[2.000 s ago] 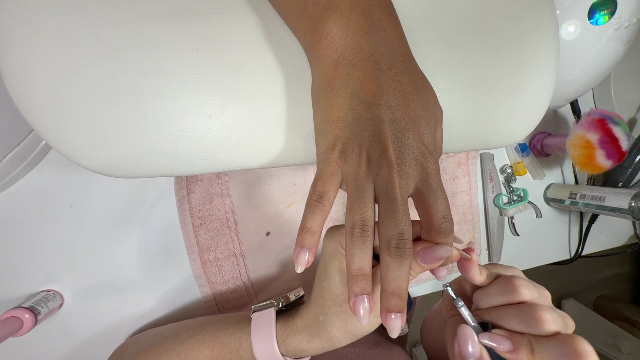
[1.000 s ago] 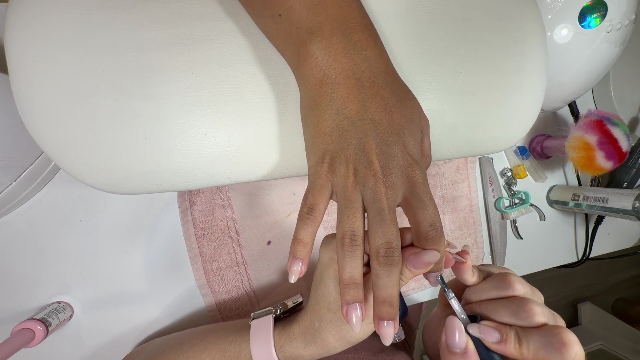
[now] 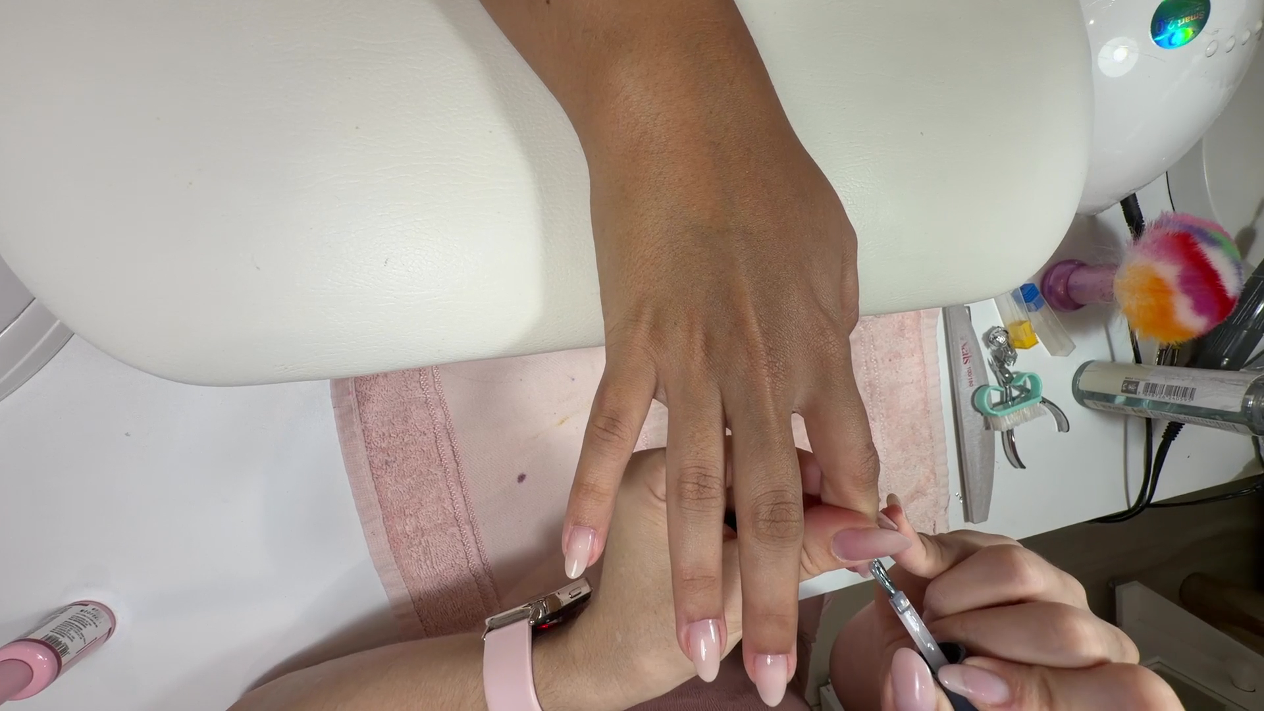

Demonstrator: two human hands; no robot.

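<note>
Another person's hand (image 3: pixel 726 296) lies palm down over a white padded armrest, with long pale pink nails. Beneath its fingers, my left hand (image 3: pixel 632 583), with a pink-banded watch (image 3: pixel 511 662) at the wrist, grips that person's index finger near its tip; part of my grip is hidden. My right hand (image 3: pixel 1027 612) holds a small nail polish brush (image 3: pixel 913 622) with a dark handle, its bristles close to my left thumb and the held fingertip. My right fingertip is also at that fingertip.
Under the hands is a pink towel (image 3: pixel 425 494), beside the white armrest (image 3: pixel 296 197). At right lie a nail file (image 3: pixel 971 425), metal nippers (image 3: pixel 1012 444), a small green-handled brush (image 3: pixel 1007 397), a fluffy multicolored brush (image 3: pixel 1180 276) and a clear bottle (image 3: pixel 1165 395). A pink bottle (image 3: pixel 59 647) lies lower left.
The other person's hand and my hands stay joined at the index finger. The brush in my right hand has shifted slightly near the fingertip.
</note>
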